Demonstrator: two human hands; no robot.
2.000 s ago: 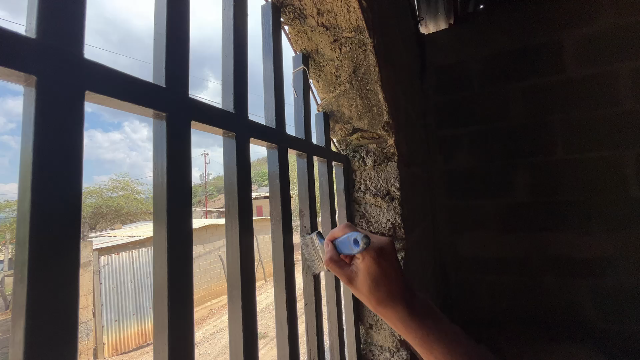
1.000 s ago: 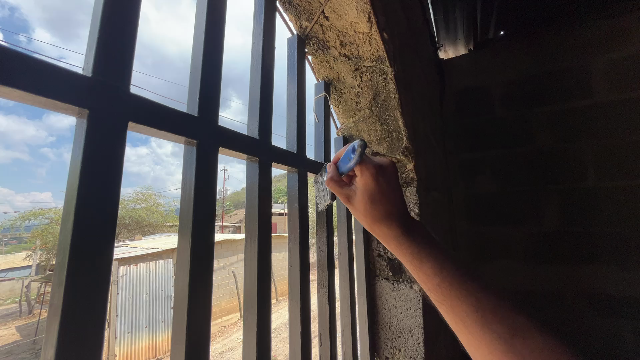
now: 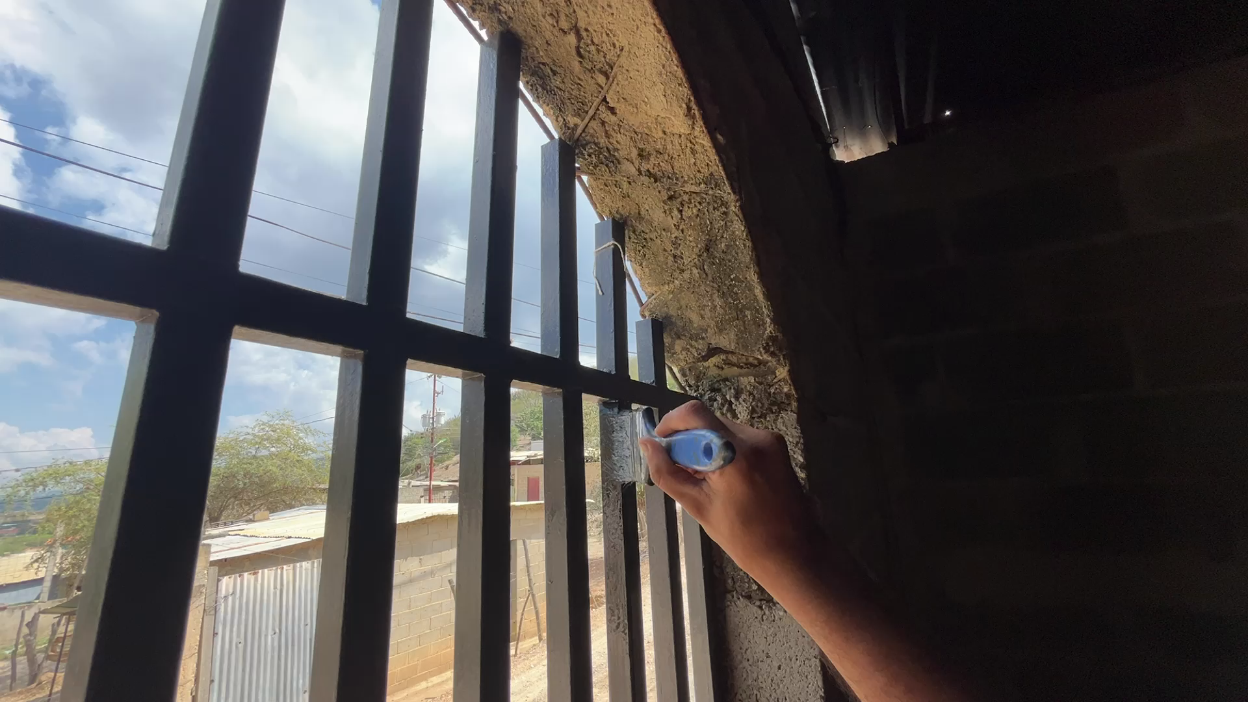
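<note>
My right hand grips the blue handle of a paintbrush, whose butt end faces the camera. The brush's bristle end lies against a vertical bar of a dark metal window grille, just below the horizontal crossbar. The bar has a wet-looking, lighter grey sheen beside the bristles. My fingers partly hide the brush. A thin bent wire hangs around the upper part of the same bar. My left hand is out of view.
A rough arched masonry edge borders the grille closely on the right, with a dark block wall beyond. Corrugated metal shows overhead. Outside stand a block building and a corrugated metal sheet.
Between two seconds and one second ago, my right hand moved the brush up toward the crossbar. Now the brush is just below the crossbar, still in my grip.
</note>
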